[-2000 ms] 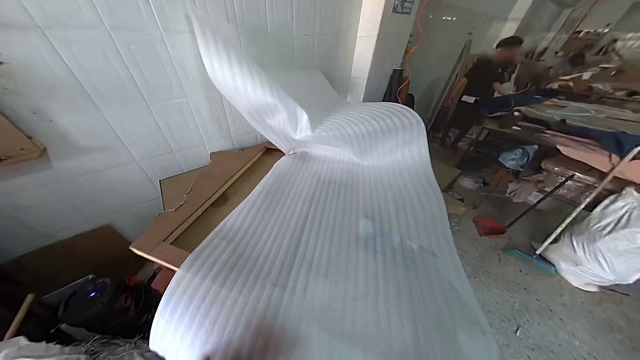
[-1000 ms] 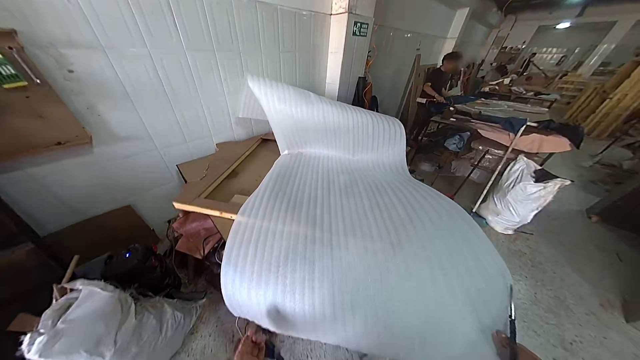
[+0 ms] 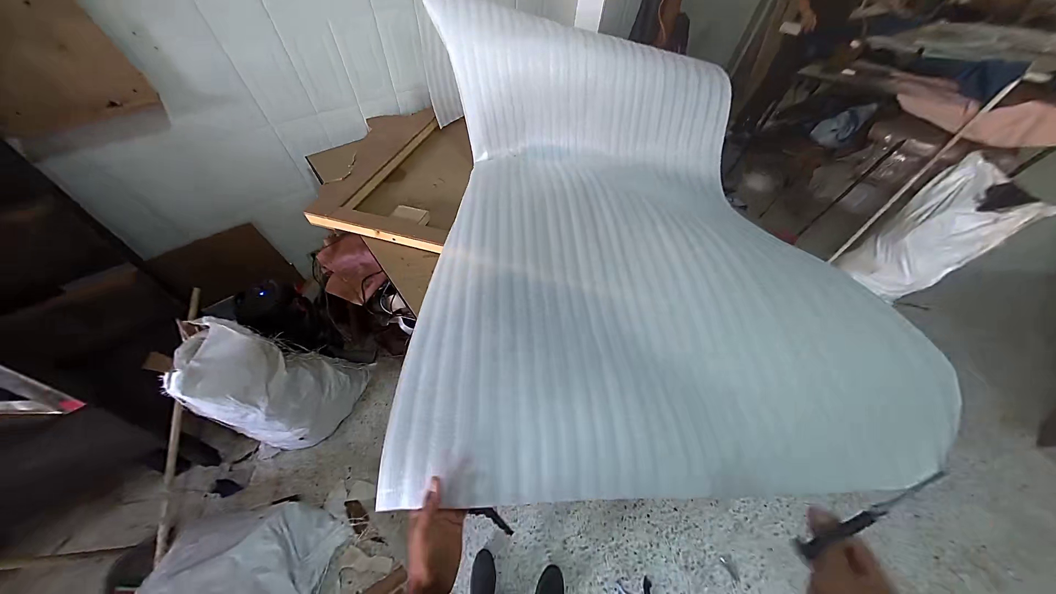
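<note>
A wide sheet of white ribbed foam (image 3: 610, 330) stretches away from me and folds up at its far end, over a wooden frame-like panel (image 3: 371, 216). My left hand (image 3: 436, 536) grips its near edge close to the left corner; the fingers are partly behind the sheet. In my right hand (image 3: 841, 557) is a dark-handled tool with a thin blade (image 3: 866, 520), perhaps a knife or scissors; blur hides which. The blade's tip is at the sheet's near right corner. A small dark object shows just right of my left hand, under the edge.
White sacks stand on the floor at left (image 3: 264, 384) and right (image 3: 932, 231). A wooden stick (image 3: 172, 462) leans by the left sack, among scraps. A broom-like pole (image 3: 924, 169) slants at right. A person works at a cluttered table (image 3: 949, 82) behind.
Both hands now show more fully at the sheet's near edge. The far end of the sheet, raised high two seconds ago, has sunk into a lower fold. The view has tilted down.
</note>
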